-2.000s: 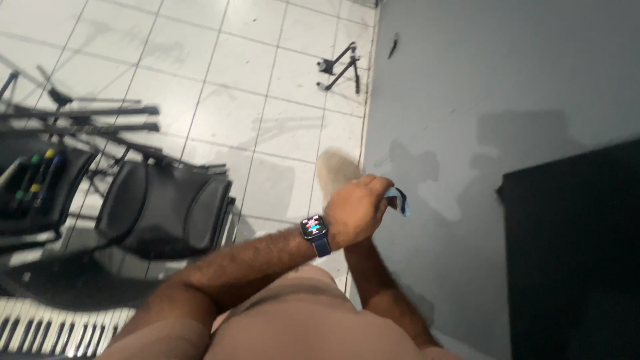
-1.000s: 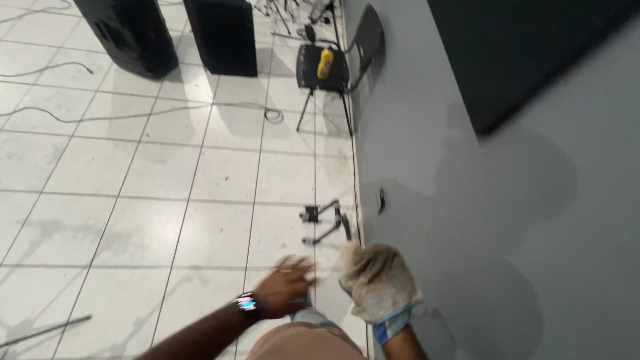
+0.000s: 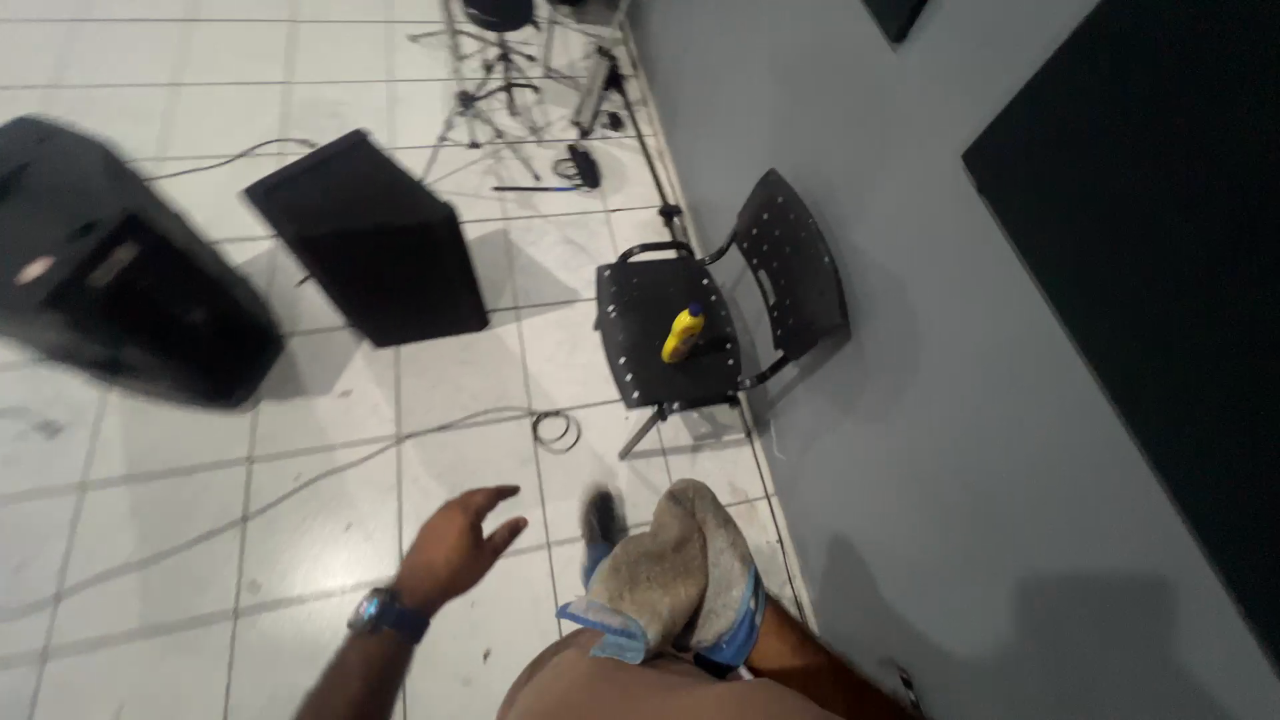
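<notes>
My left hand [image 3: 452, 550], with a watch on its wrist, hangs over the tiled floor with its fingers apart and nothing in them. My right forearm comes in from the lower right. Its hand is hidden by a greyish-beige cloth piece with a blue cuff [image 3: 722, 570], either worn or held. A second such cloth piece [image 3: 650, 580], with a loose blue edge, lies against it. Beyond them a yellow bottle with a blue cap [image 3: 683, 335] is on the seat of a black chair [image 3: 650, 290]. A dark shoe [image 3: 602, 515] shows just beyond the cloth pieces.
Two black speaker cabinets [image 3: 120, 270] [image 3: 375, 240] stand at the left. A thin cable [image 3: 330, 468] crosses the floor and ends in a coil near the chair. Black stands [image 3: 500, 90] are at the top. A grey wall [image 3: 900, 400] with a black panel [image 3: 1150, 200] runs along the right.
The view has moved forward along the wall, bringing the chair and bottle nearer. My hands, together two seconds ago, are now apart. Two cloth pieces now show at my right hand.
</notes>
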